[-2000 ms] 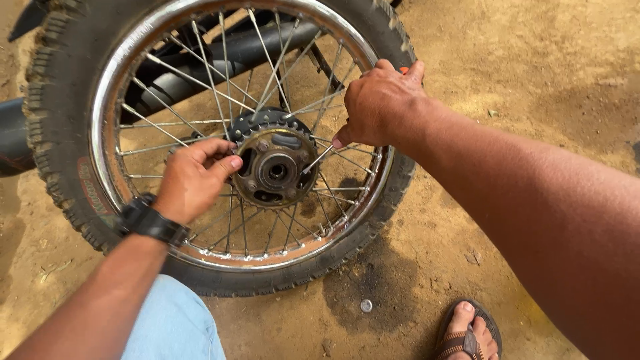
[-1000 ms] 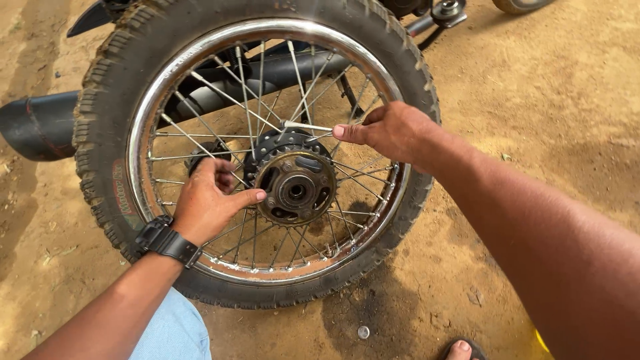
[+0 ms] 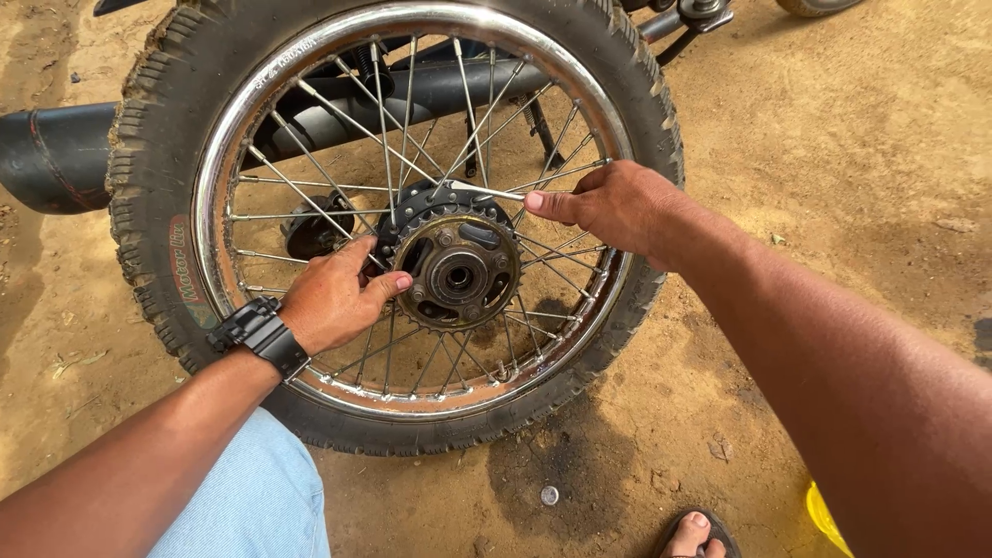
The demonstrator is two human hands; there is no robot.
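A spoked motorcycle wheel (image 3: 411, 426) with a knobby tyre stands in front of me, its hub and sprocket (image 3: 457, 275) facing me. My left hand (image 3: 341, 291), with a black watch on the wrist, grips the left side of the sprocket and hub, thumb on the front and fingertips hidden behind. In my right hand (image 3: 612, 209) is a thin metal tool (image 3: 492, 191), held between thumb and fingers; its flattened tip lies at the top of the hub flange, by the spoke ends. What kind of tool it is cannot be told.
Behind the wheel runs a black exhaust pipe (image 3: 58, 155), with motorcycle parts at the top. A dark drum-shaped part (image 3: 314, 225) shows through the spokes. On the dirt lie a small round metal piece (image 3: 549, 495) and a yellow object (image 3: 825, 515). A sandalled foot (image 3: 694, 535) is at the bottom.
Two seconds ago my right hand was by the rim, with the tool's tip at the sprocket's right side; the tip is now at the hub's top. My left hand stays at the hub's left.
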